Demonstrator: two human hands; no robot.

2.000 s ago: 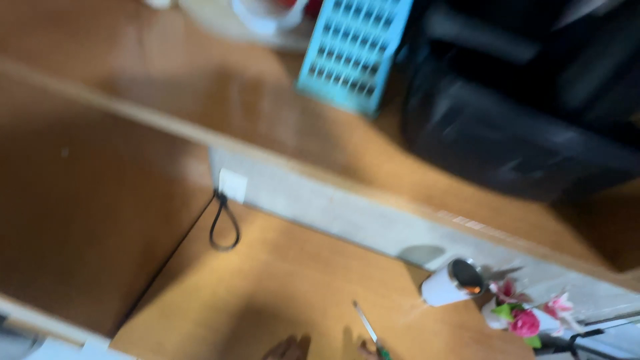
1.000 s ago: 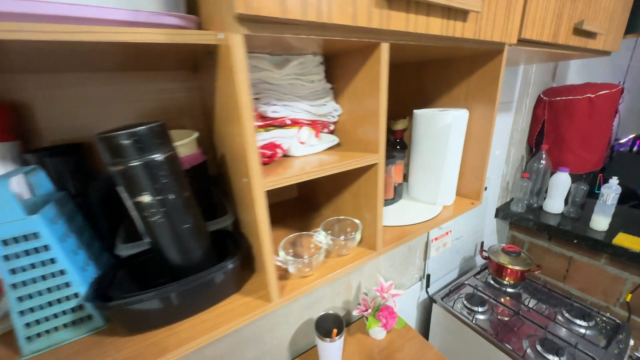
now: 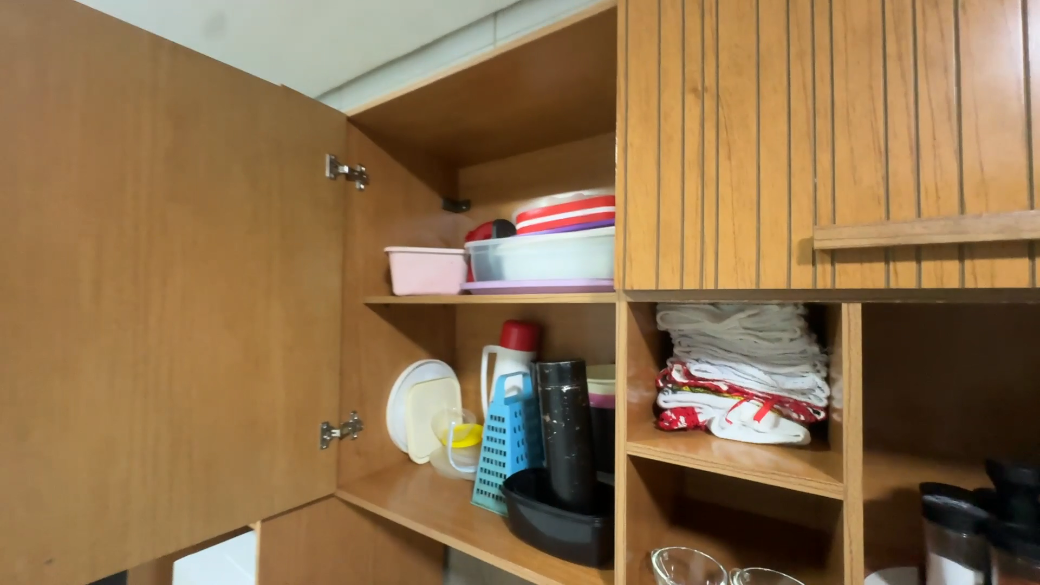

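Observation:
Neither my left hand nor my right hand shows in the head view now. A wall cupboard stands open. On its upper shelf are a pink plastic container (image 3: 427, 270), a clear plastic container (image 3: 543, 256) and red-and-white lids (image 3: 565, 214). Below, a blue box grater (image 3: 505, 455) leans beside a black cylindrical container (image 3: 566, 431), which rests in a black plastic basin (image 3: 552, 520). Behind them stands a white thermos with a red cap (image 3: 520, 335). Pale lids (image 3: 433, 418) lean at the left. Folded cloths (image 3: 739, 382) fill the neighbouring compartment.
The open cupboard door (image 3: 171, 292) spans the left side. At the right is a closed grooved door (image 3: 756, 146) with a wooden handle (image 3: 926, 231). Glass cups (image 3: 689, 569) stand in the low compartment, and dark-lidded jars (image 3: 955, 520) at the lower right.
The view has swung up from the wooden surface to the cupboard. Two seconds ago my hands showed at the bottom edge near a green-handled tool; now they are out of view.

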